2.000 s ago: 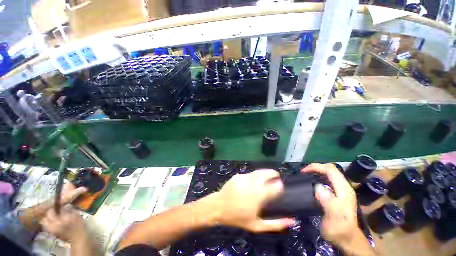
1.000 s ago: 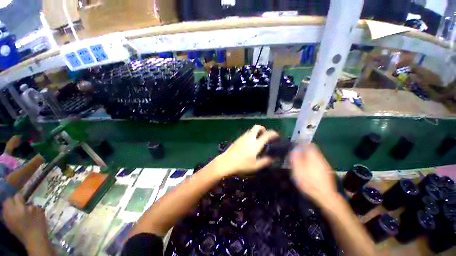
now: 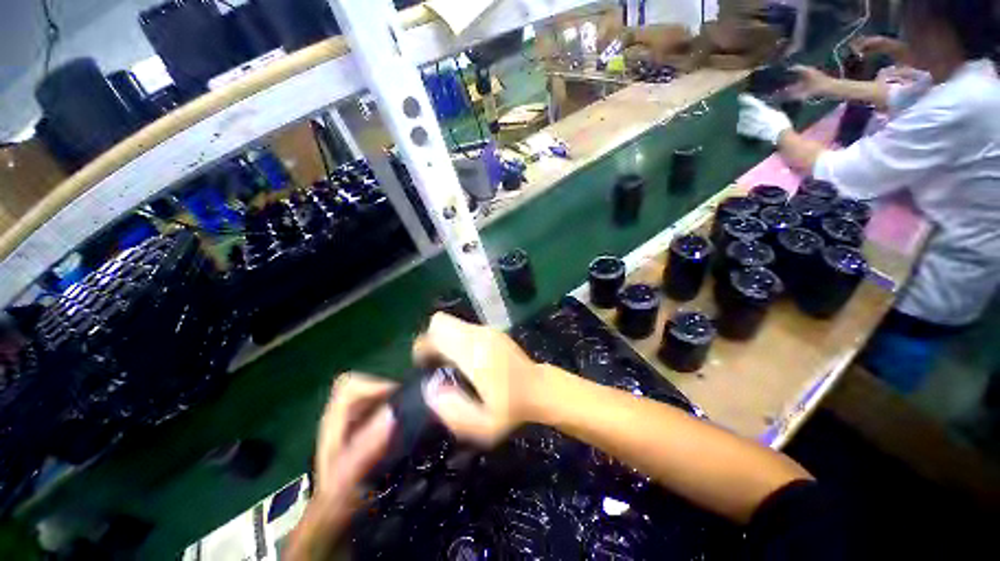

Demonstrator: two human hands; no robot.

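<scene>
My left hand (image 3: 349,451) and my right hand (image 3: 483,384) hold a black cylindrical unit (image 3: 410,425) between them, tilted, above the blister tray. The unit and the left fingers are blurred. My right fingers wrap its upper end and my left fingers its lower end. The glossy black blister tray (image 3: 588,348) lies under my hands and forearms, which hide part of it.
Grouped black cylinders (image 3: 781,236) stand on the brown board (image 3: 757,378) at right. The green conveyor belt (image 3: 570,247) runs diagonally behind, with spaced cylinders. A white perforated upright (image 3: 422,148) rises beyond my hands. Stacked trays (image 3: 121,329) are at left. A gloved neighbour (image 3: 921,186) works at right.
The view has swung right, bringing the neighbour and the whole cylinder cluster into sight; the green press has left view. My hands stay together on a unit, now nearer the tray's left side.
</scene>
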